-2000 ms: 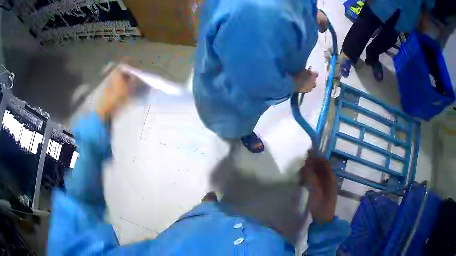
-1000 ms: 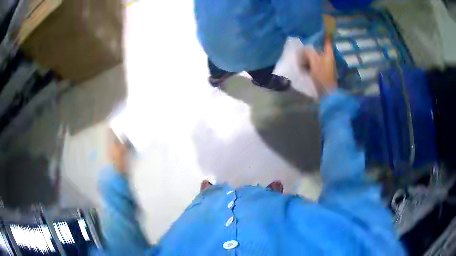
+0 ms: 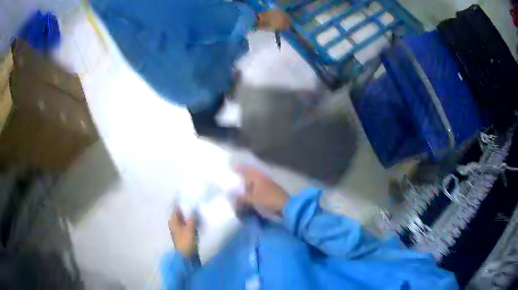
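Observation:
A white paper [image 3: 214, 199] is in front of my body, blurred and hard to separate from the bright floor. My left hand [image 3: 184, 231] grips its near left side with the fingers curled. My right hand [image 3: 262, 190] is at its right side with the fingers bent. Blur hides whether the right fingers hold it.
A person in a blue coat [image 3: 176, 51] stands ahead by a blue slatted trolley [image 3: 346, 28]. A brown carton [image 3: 48, 107] is at left. Blue bundles [image 3: 426, 96] and a rack with white cords [image 3: 448, 198] are at right.
My hands have come together from wide apart, bringing the paper in front of my body. The view has turned, and the blue bundles and corded rack now show at right.

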